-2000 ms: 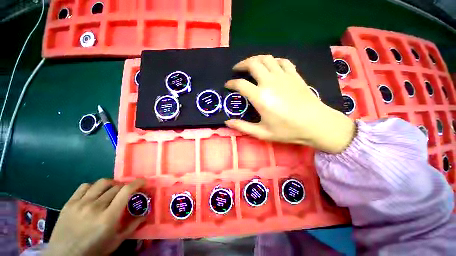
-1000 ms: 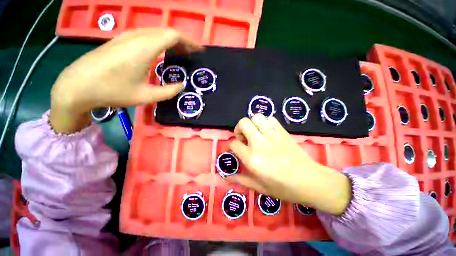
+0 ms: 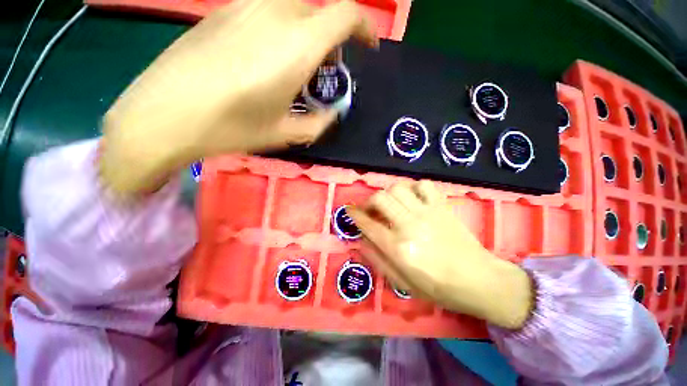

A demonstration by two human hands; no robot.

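Observation:
My left hand (image 3: 218,87) reaches over the left end of the black pad (image 3: 444,75). Its thumb and fingers are around a lit round smartwatch unit (image 3: 329,84), which is blurred. Part of another unit shows beside the thumb. My right hand (image 3: 425,249) is over the salmon-red foam tray (image 3: 226,313), its fingertips on the right edge of a smartwatch unit (image 3: 347,222) in an upper-row pocket. The thumb is hidden. Two lit units (image 3: 294,280) lie in the lower row, and another is partly under my right hand. Several units (image 3: 460,143) lie on the pad's right part.
Another foam tray of watches (image 3: 625,196) stands at the right. A tray edge (image 3: 388,16) shows at the top behind my left hand. A pale cable (image 3: 30,83) runs down the dark green surface at the left. A bit of blue pen (image 3: 197,170) shows beside my left sleeve.
My left hand has moved from the lower left tray edge up to the pad. My right hand has moved from the pad down to the tray unit. The view has shifted.

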